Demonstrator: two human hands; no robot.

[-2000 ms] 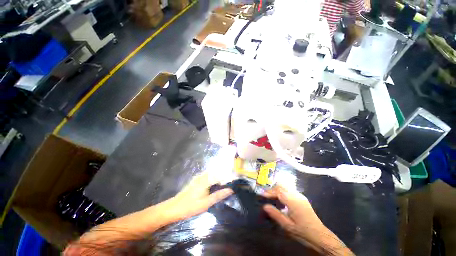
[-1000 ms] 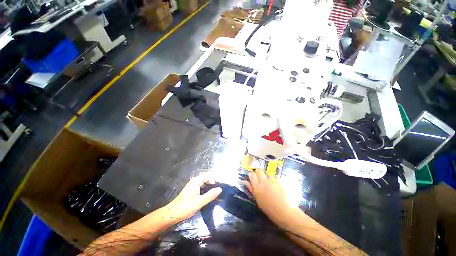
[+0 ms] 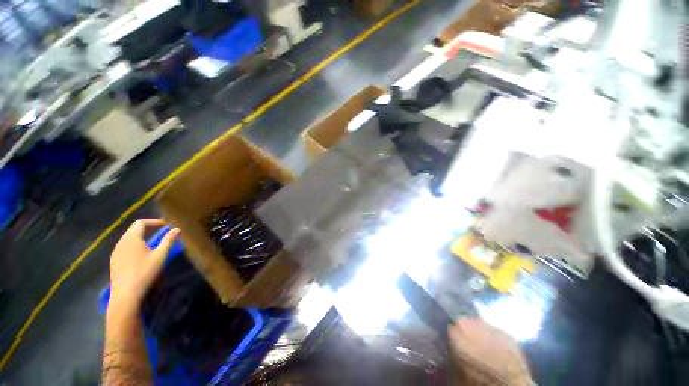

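Note:
My left hand [image 3: 138, 260] is at the far left, over a blue bin [image 3: 261, 328] beside the open cardboard box. Its thumb and finger curl near a blue edge; whether it holds anything cannot be told. My right hand [image 3: 487, 353] is blurred at the bottom, right of centre, closed at the end of a black strap piece [image 3: 427, 303] on the shiny table. The yellow clamp [image 3: 495, 262] lies beyond the right hand, under the white sewing machine head [image 3: 529, 203] with its red mark.
The open cardboard box [image 3: 227, 170] holds dark shiny pieces. A narrow cardboard tray [image 3: 344, 121] stands at the table's far left edge, near black bunched material [image 3: 423, 139]. The white lamp tube [image 3: 604, 219] bends down at the right.
The view has swung left. My left hand has left the strap at the machine and moved out left to the blue bin. My right hand stays near the yellow clamp.

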